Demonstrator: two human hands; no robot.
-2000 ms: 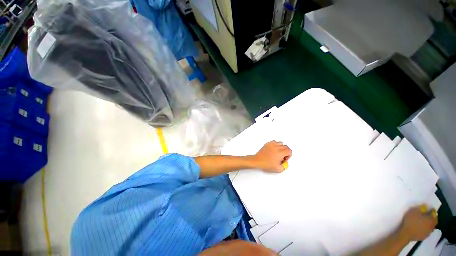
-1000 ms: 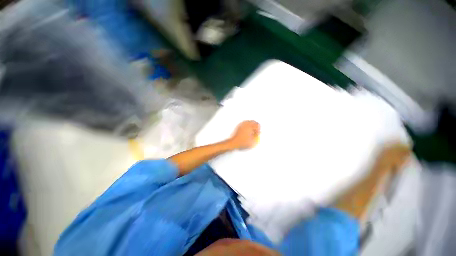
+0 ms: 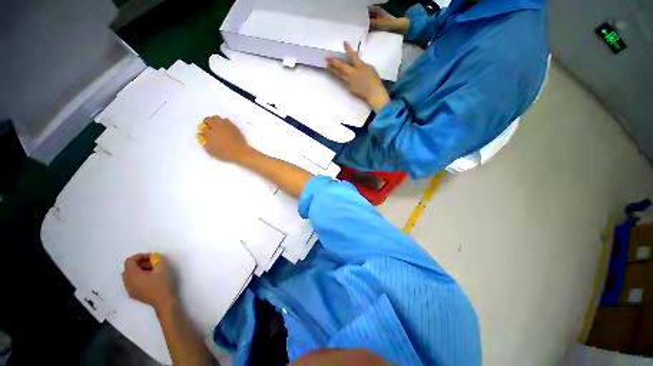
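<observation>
A stack of flat white box blanks (image 3: 172, 193) with slits and notched flaps lies in front of me. My left hand (image 3: 147, 279) rests on its lower left part with the fingers curled in and a yellow finger cot showing; I see nothing in it. My right hand (image 3: 222, 139) lies on the upper part of the top blank, palm down, fingers bent and slightly apart, with yellow cots on two digits. It grips no edge. The undersides of both hands are hidden.
A person in a blue coat (image 3: 465, 86) at the upper right has both hands at a white open box (image 3: 301, 32), above another blank (image 3: 301, 93). A large grey-white box (image 3: 64, 64) stands upper left. A red stool or crate (image 3: 372, 186) is beside the bench.
My view has swung right, bringing in the neighbouring person and box. My right hand has moved inward from the blank's far edge; my left hand still rests on the blank.
</observation>
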